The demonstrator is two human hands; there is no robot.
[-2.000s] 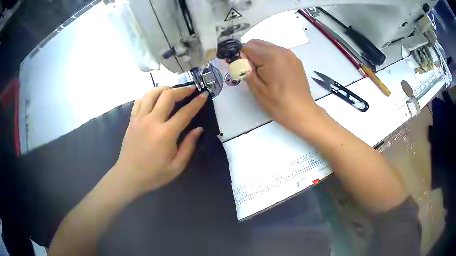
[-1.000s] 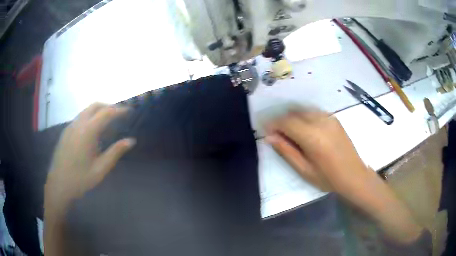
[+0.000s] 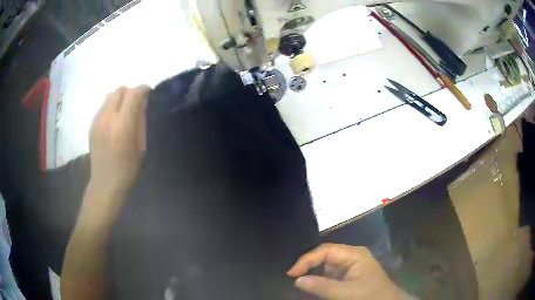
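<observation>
A large black cloth panel [image 3: 217, 170] covers the left and middle of the white table and hangs over its front edge. Its far right corner lies at the presser foot [image 3: 258, 82] of the sewing machine [image 3: 234, 29]. My left hand [image 3: 120, 126] lies at the cloth's far left edge, slightly blurred; its fingertips are partly hidden, and whether it grips is unclear. My right hand [image 3: 343, 272] is low, near the table's front edge beside the cloth, with thumb and forefinger apart and nothing seen between them.
Black thread snips [image 3: 416, 102] lie right of the needle. A red rod with a tan end [image 3: 422, 61] and a black-handled screwdriver [image 3: 444, 54] lie beyond them. A white paper slip [image 3: 346, 38] is under the machine arm. Cardboard [image 3: 487, 205] stands at the right.
My right hand has moved from beside the machine down to the front edge. My left hand has moved left from the needle, then up along the cloth. The cloth's right edge now slants.
</observation>
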